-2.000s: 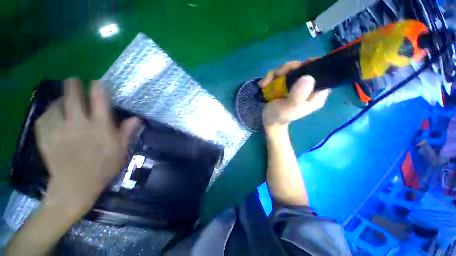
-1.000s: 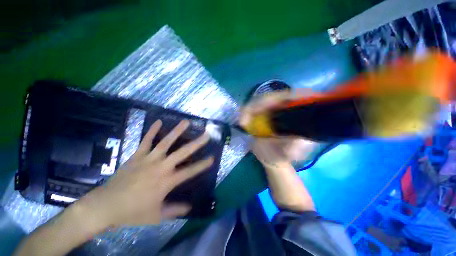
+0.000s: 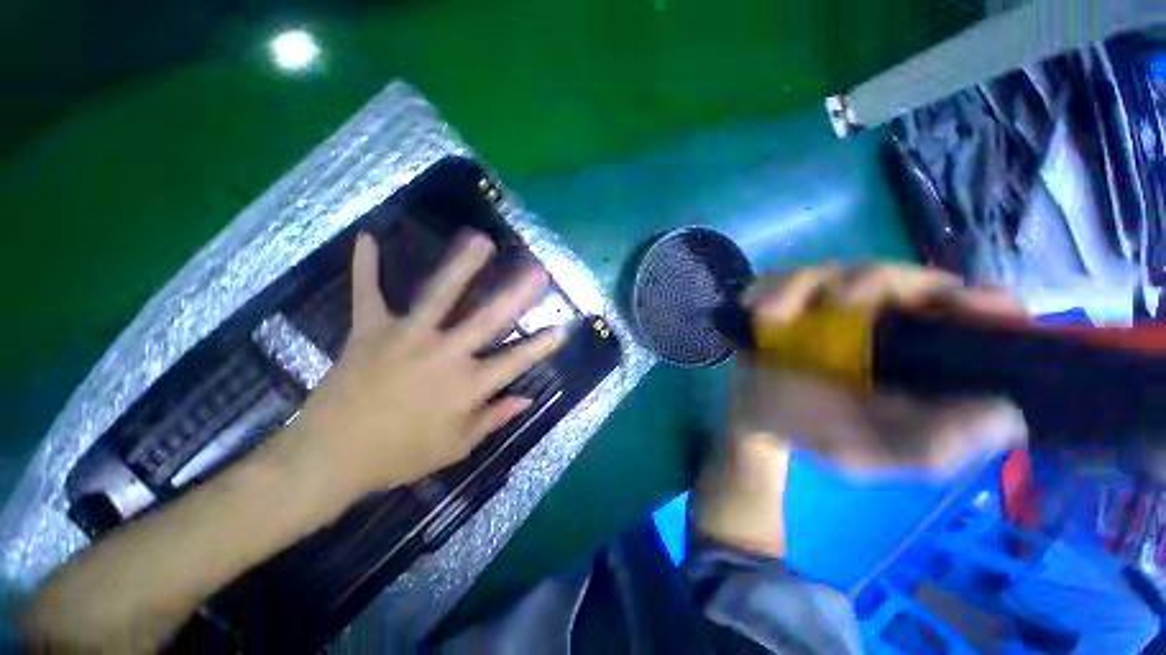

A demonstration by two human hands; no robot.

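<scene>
The black plastic housing lies tilted on the silvery bubble wrap, with small brass-coloured points at its right-hand corners. My left hand lies spread, palm down, on the housing. My right hand is blurred and grips the electric screwdriver near its yellow nose. The screwdriver's nose points left, at the right edge of the round dark screw dish. The tip is too blurred to tell whether it touches the dish or holds a screw.
The glossy green bench spreads around the bubble wrap. A slanting metal post is at the upper right, above black pieces with pale wrapping sheets. Blue floor and blue plastic stools are at the lower right.
The housing has turned, its right end swinging upward, with my left hand spread on it. My right hand and the screwdriver have moved right, and the dish is more exposed.
</scene>
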